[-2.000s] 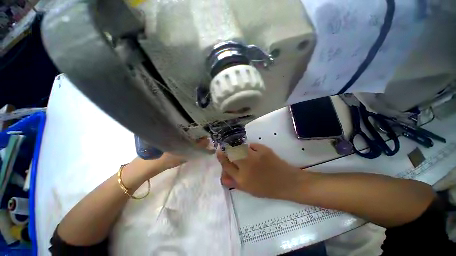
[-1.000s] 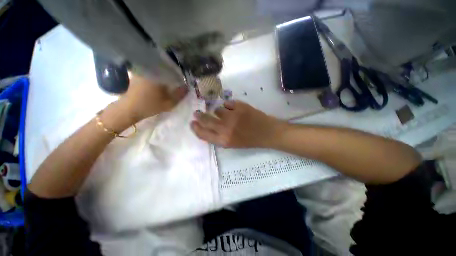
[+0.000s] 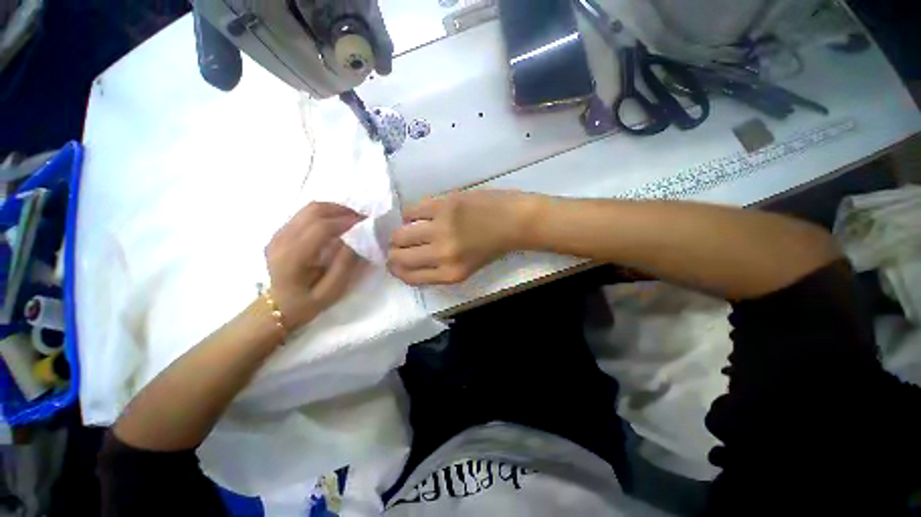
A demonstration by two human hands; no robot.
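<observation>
The white garment panel (image 3: 202, 232) lies spread on the table left of and below the needle, and hangs over the front edge. My left hand (image 3: 308, 257) pinches cloth near the panel's right edge, thumb and fingers close together. My right hand (image 3: 434, 239) is beside it, fingers curled on the seam edge (image 3: 382, 227). Both hands are nearer to me than the presser foot (image 3: 362, 113), whose tip is at the cloth's upper right edge. The sewing machine head (image 3: 293, 40) is at the top. My right fingertips are partly hidden.
A dark phone (image 3: 546, 56), black-handled shears (image 3: 656, 91) and small dark tools (image 3: 757, 89) lie on the machine bed. A small brown square (image 3: 752, 134) is by the ruler (image 3: 707, 172). A blue basket (image 3: 71, 293) with thread cones stands at left. White cloth (image 3: 661, 353) lies beside my lap.
The view has tilted down and back, so the machine head sits higher and smaller. Both hands have moved from the needle toward the table's front edge, and more cloth shows.
</observation>
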